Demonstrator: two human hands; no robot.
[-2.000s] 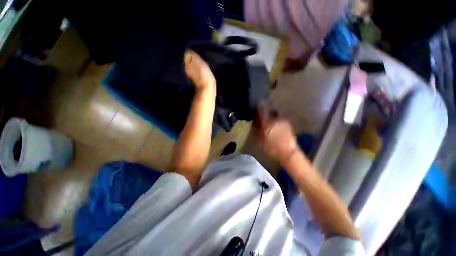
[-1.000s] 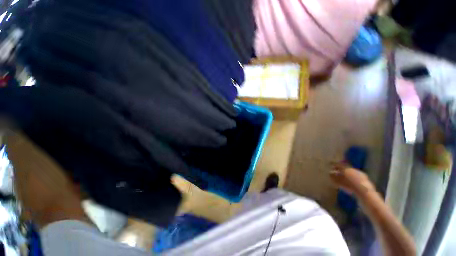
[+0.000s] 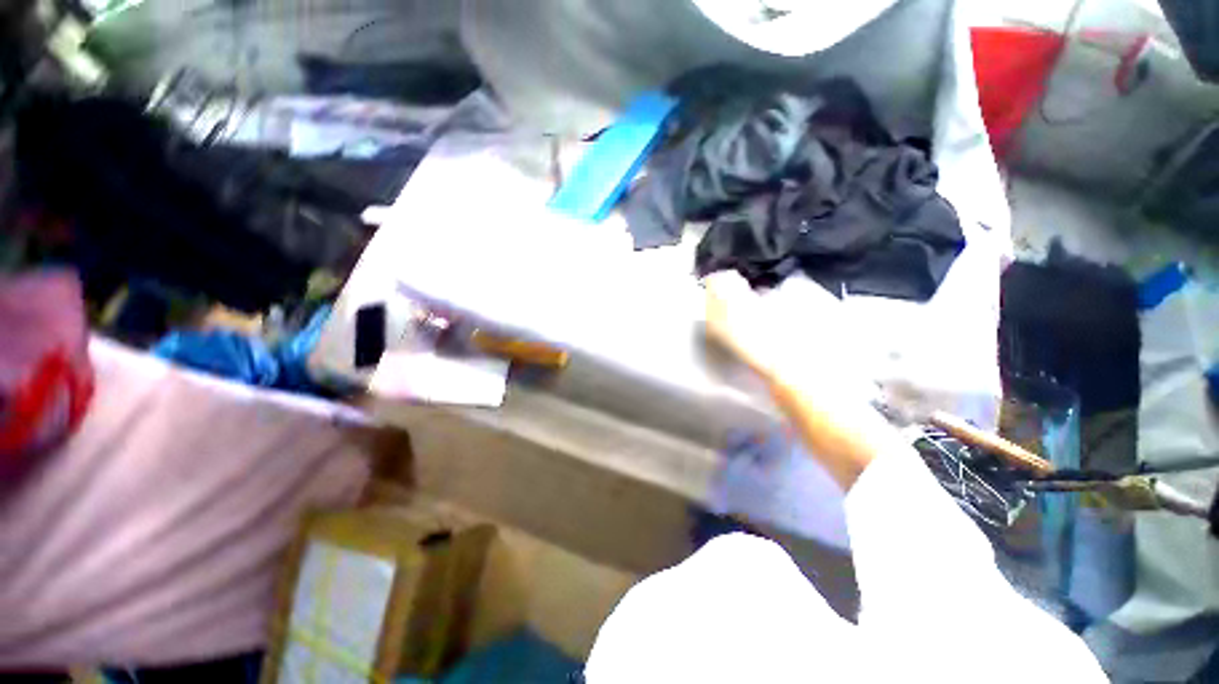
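Note:
A crumpled heap of black and dark grey garments lies on the white, overexposed pressing table. My right hand reaches up to the near edge of the heap, its forearm coming from a white sleeve. The hand is blurred and washed out, so its fingers and any grip cannot be made out. My left hand is not in view. The steam iron, with an orange-brown handle, rests at the table's right end, apart from my right hand.
A blue bar lies left of the heap. A pink and white card, a black item and a yellow-orange item are at the left front. Pink cloth and a taped cardboard box stand lower left. A hose runs right.
The view has swung from the hanging dark garments and blue bin to the table. My left hand has left the picture. My right hand has moved to the dark heap's edge.

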